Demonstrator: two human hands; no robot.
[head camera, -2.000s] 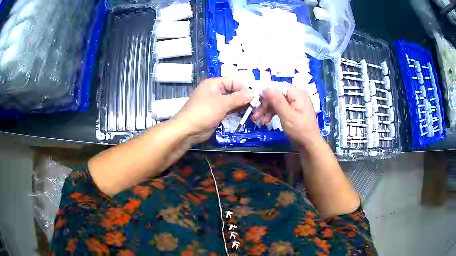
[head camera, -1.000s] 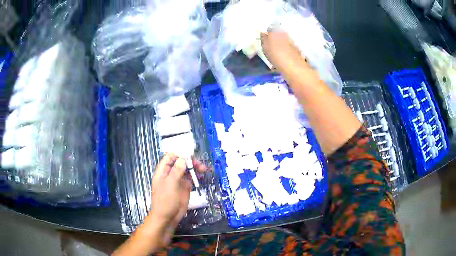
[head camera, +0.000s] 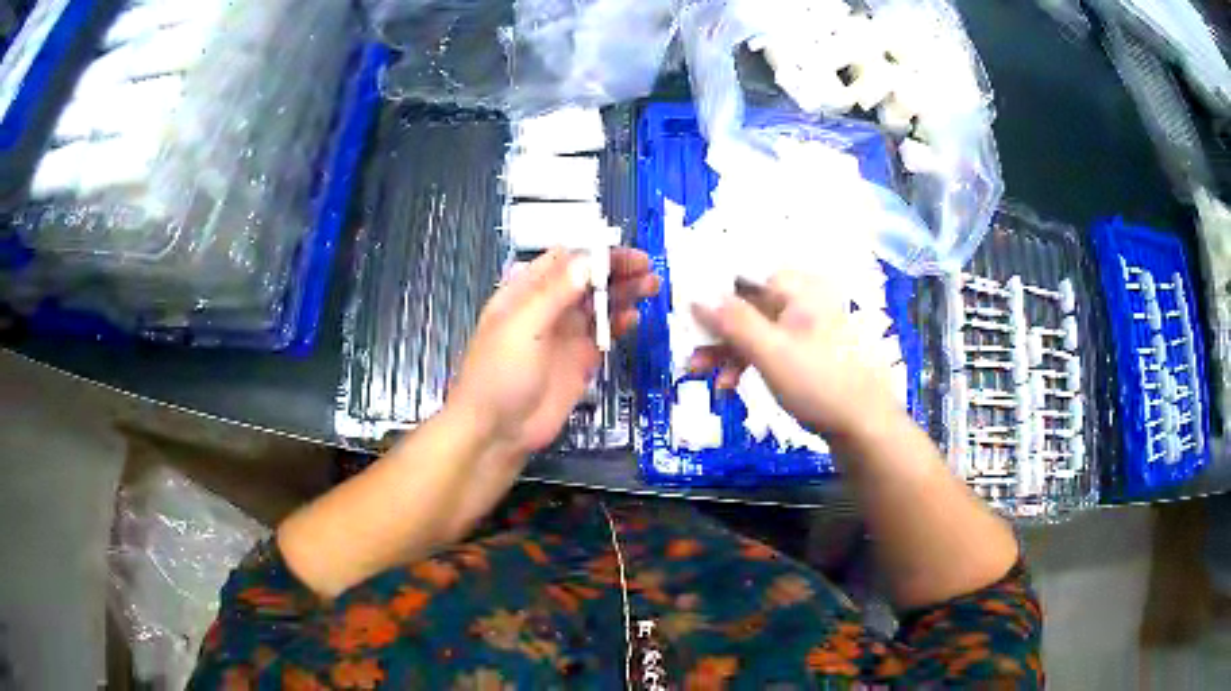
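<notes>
My left hand (head camera: 533, 338) holds a thin white stem part (head camera: 602, 304) upright between thumb and fingers, over the right side of the clear blister tray (head camera: 419, 277). My right hand (head camera: 797, 351) is over the blue parts tray (head camera: 675, 466), its thumb and fingers curled close together; whether it holds a small part cannot be told. A heap of small white moulded parts (head camera: 783, 216) lies in the blue tray, partly hidden by my right hand. White oblong housings (head camera: 556, 176) lie in a column in the clear tray, the lower ones hidden by my left hand.
An open poly bag (head camera: 945, 203) with cream-white parts lies behind the heap. Crumpled film (head camera: 581, 54) is at the back. Stacked filled trays (head camera: 176, 176) stand at left. A clear tray with stem rows (head camera: 1019, 385) and a blue stem tray (head camera: 1154, 358) are at right.
My right hand has come back from the poly bag to the blue tray. My left hand still holds the stem part, now raised more upright. The view has shifted.
</notes>
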